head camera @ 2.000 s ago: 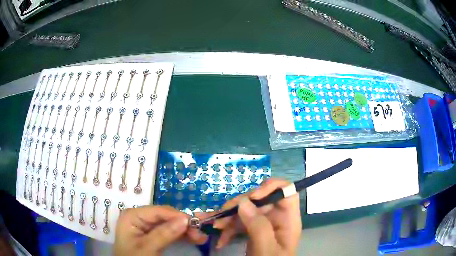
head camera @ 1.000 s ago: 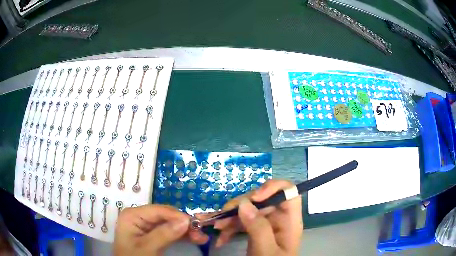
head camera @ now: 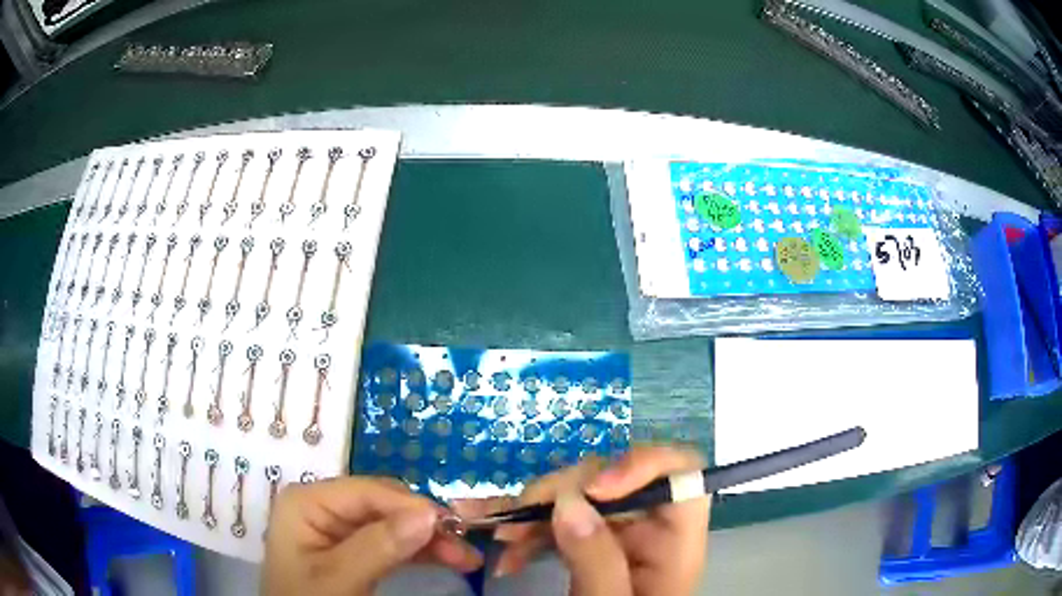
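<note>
My left hand [head camera: 349, 538] pinches a small round metallic component [head camera: 452, 525] at the bottom centre. My right hand [head camera: 623, 530] holds black tweezers [head camera: 769, 462] with a pale band, their tip at the component's right side. Whether the tip touches it is too small to tell. Just beyond my hands lies the dark blue glossy die-cut sheet [head camera: 501, 408] with rows of round pieces. At the left is a large white foam board [head camera: 373, 175] with rows of wired components.
A clear bag [head camera: 804, 317] with light blue sheets, round labels and a numbered white label lies at the upper right. A white card [head camera: 844, 396] is below it, partly under the tweezers. A blue bin [head camera: 1025, 314] is at the right edge. Component strips [head camera: 196, 58] lie on the green belt.
The back end of the tweezers has swung lower and to the right. My left hand still holds the component in nearly the same place. The strips on the belt have moved right.
</note>
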